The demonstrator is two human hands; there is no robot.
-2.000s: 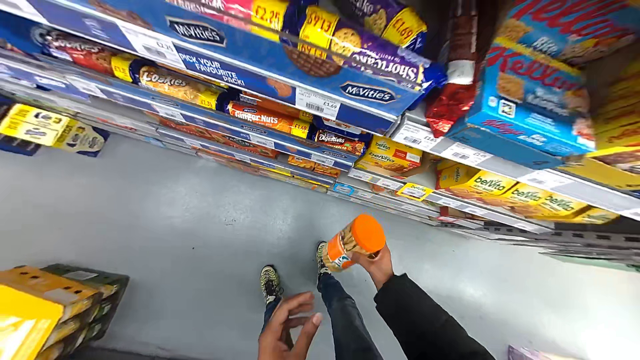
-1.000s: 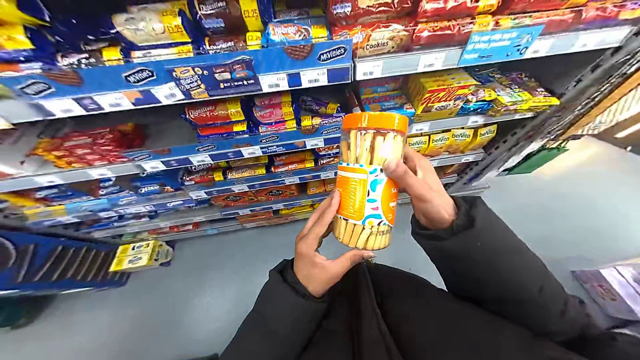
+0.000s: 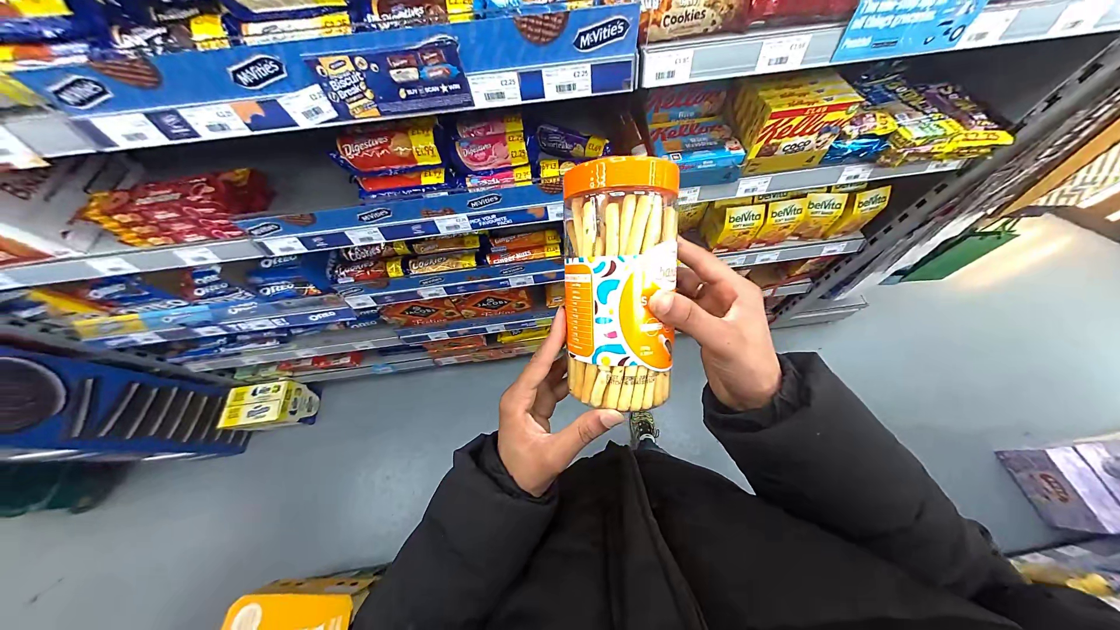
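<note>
A clear jar of breadsticks (image 3: 619, 284) with an orange lid and a patterned orange and white label stands nearly upright between my hands. My left hand (image 3: 549, 420) holds its lower left side, the thumb near the base. On the other side my right hand (image 3: 722, 319) grips the jar, with its thumb on the front of the label. The lid (image 3: 620, 177) is on the jar. Behind the jar are shelves with packets of Digestives biscuits (image 3: 389, 150), a Kellogg's cereal bar box (image 3: 792, 122) and yellow belVita boxes (image 3: 779, 219).
Shop shelving (image 3: 385, 229) with packed biscuits runs across the front. A blue display stand (image 3: 105, 398) with a yellow carton (image 3: 269, 404) is at the left. A yellow box (image 3: 293, 608) lies low in view, a purple and grey box (image 3: 1063, 486) at the right, and a green bag (image 3: 962, 254) beyond the shelf end.
Two seconds ago only my right hand held the jar, low over the floor; now both hands hold it up. The view has swung up to the shelves. Since one second ago, the jar has turned slightly.
</note>
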